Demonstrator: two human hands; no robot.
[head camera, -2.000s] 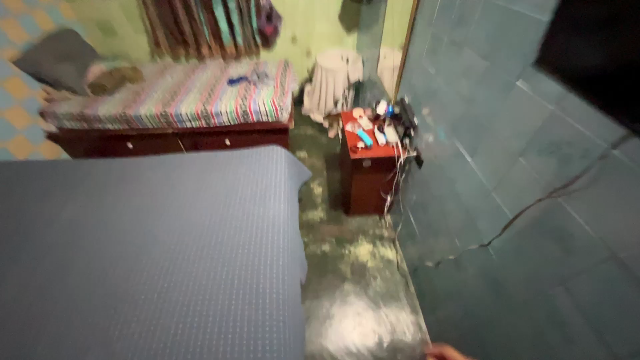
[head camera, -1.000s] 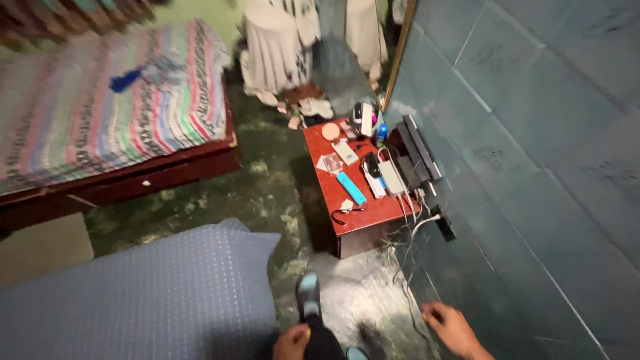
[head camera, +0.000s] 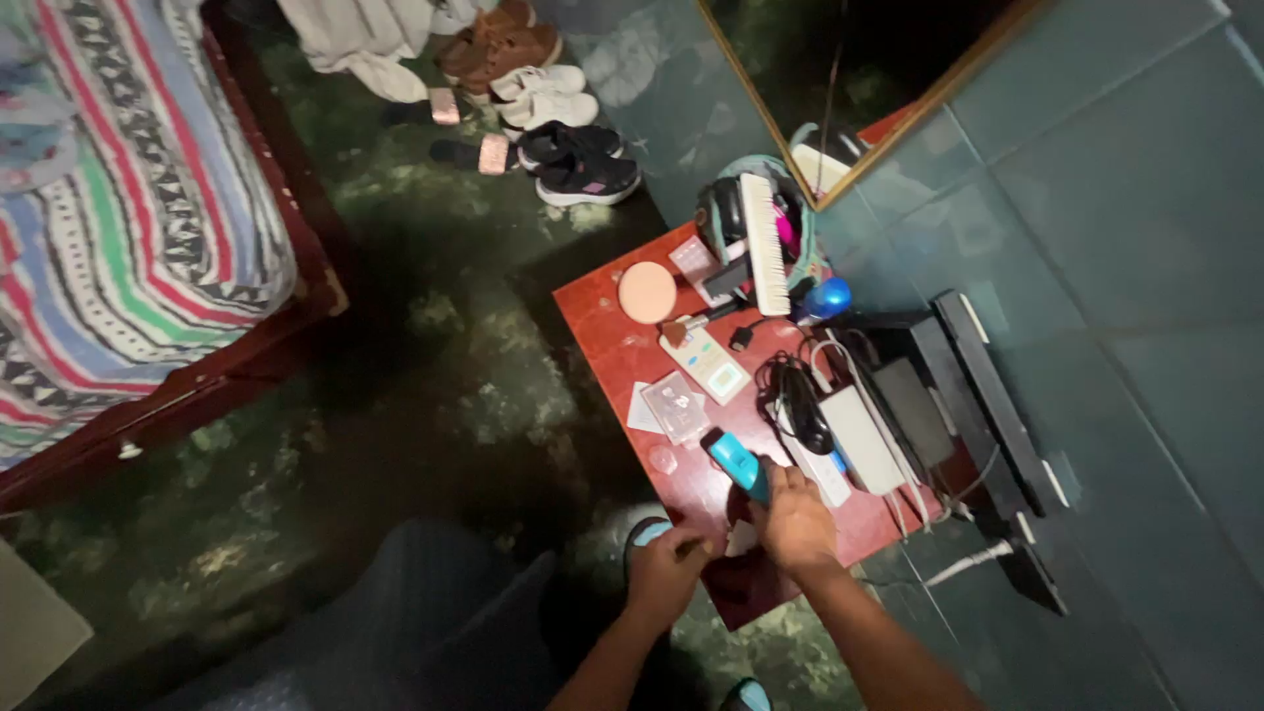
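My right hand (head camera: 798, 515) lies on the lower end of a turquoise and black handheld device (head camera: 736, 464) on the red table (head camera: 602, 326); its fingers cover that end, and how firmly they grip is hidden. My left hand (head camera: 669, 575) is at the table's near left edge, thumb and fingers bent close together, and whether it holds anything cannot be told. Above the device lie a clear plastic case (head camera: 674, 407), a white patterned box (head camera: 709, 365), a makeup brush (head camera: 676, 331) and a round pink compact (head camera: 648, 292). A coiled black cable (head camera: 795, 400) is on the right.
A white comb (head camera: 763, 247) rests on a basket at the table's far corner, beside a blue-capped bottle (head camera: 828, 296). Cables, a white power adapter (head camera: 864, 439) and black equipment (head camera: 997, 395) stand by the tiled wall. Shoes (head camera: 583, 168) and a bed (head camera: 148, 257) are to the left.
The view has moved much closer to the table. My right hand has come from beside the table onto the turquoise device, and my left hand has come to the table's near edge.
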